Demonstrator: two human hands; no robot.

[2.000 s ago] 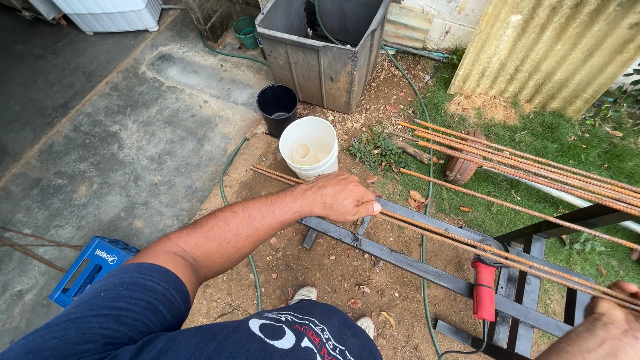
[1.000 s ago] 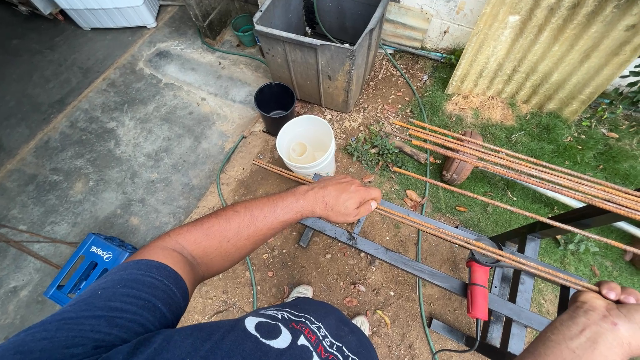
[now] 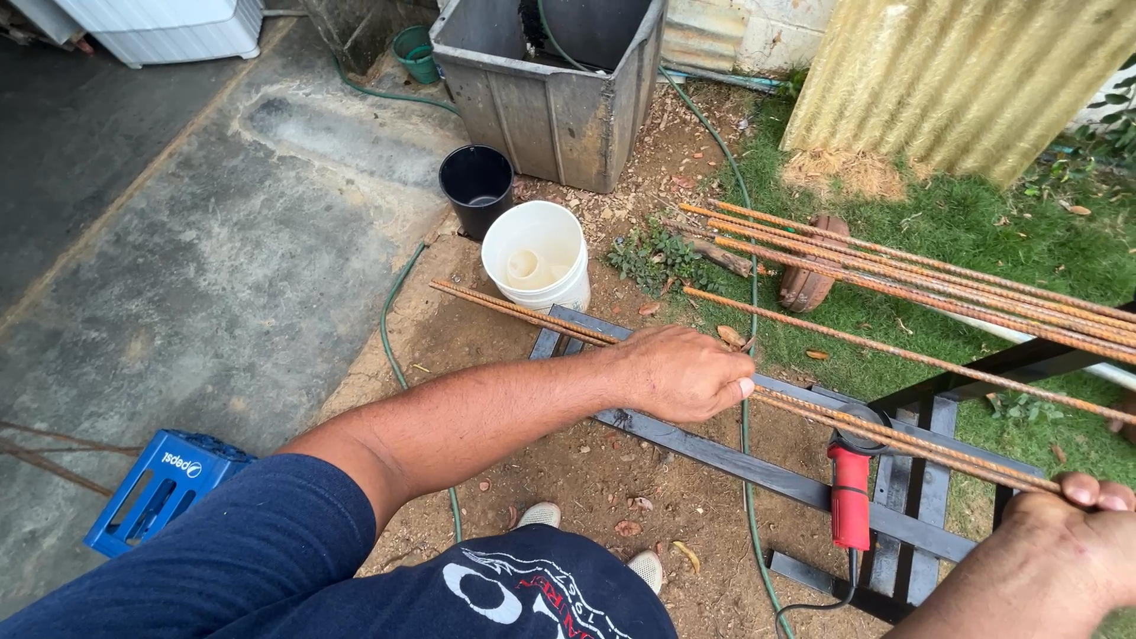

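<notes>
Two rusty steel rebars [image 3: 519, 311] lie side by side along a dark metal frame [image 3: 701, 448]. My left hand [image 3: 683, 373] is closed over them near the frame's far left end, and their tips stick out past it. At the lower right, my right hand [image 3: 1056, 532] grips the same rebars. Between my hands, a red angle grinder [image 3: 849, 497] rests at the frame, its disc end partly under the rebars and its cord hanging down. Several more rusty rebars [image 3: 887, 266] extend to the right, beyond the frame.
A white bucket [image 3: 537, 257], a black bucket [image 3: 477, 186] and a large grey plastic bin [image 3: 550, 106] stand ahead. A green hose [image 3: 750, 479] crosses the dirt. A blue plastic crate [image 3: 164, 493] lies at left. A corrugated sheet [image 3: 941, 80] leans at the back right.
My right hand first moved up and came further into view, then settled slightly lower on the rebars. My left hand keeps its hold at about the same place.
</notes>
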